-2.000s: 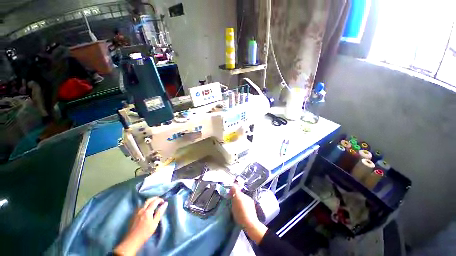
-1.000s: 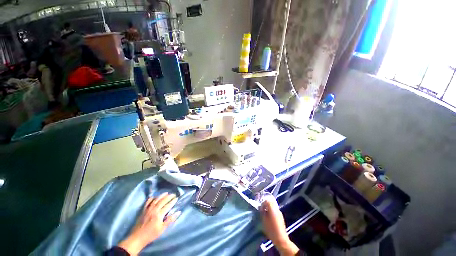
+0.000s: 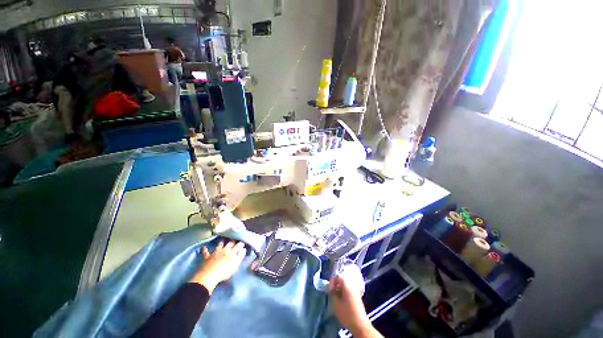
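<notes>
The light-blue fabric (image 3: 264, 315) is draped over the table front, its upper edge under the needle area of the cream sewing machine (image 3: 268, 178). A white strip (image 3: 239, 229) lies at the fabric edge near the needle. My left hand (image 3: 221, 263) lies flat on the fabric, fingers apart, just below the needle area. My right hand (image 3: 345, 298) pinches the fabric edge at the table's front right, beside the white roll (image 3: 350, 274). Shiny metal guides (image 3: 279, 261) sit between my hands.
A teal upright box (image 3: 233, 125) stands behind the head. Scissors (image 3: 371, 174), a small tool (image 3: 378, 210) and a bottle (image 3: 426, 150) are on the right of the table. A crate of thread cones (image 3: 473, 254) is at right. A person (image 3: 174, 58) stands far back.
My left hand has moved forward toward the needle, with its dark sleeve now showing. My right hand has moved right and down from its earliest position. The view has shifted slightly.
</notes>
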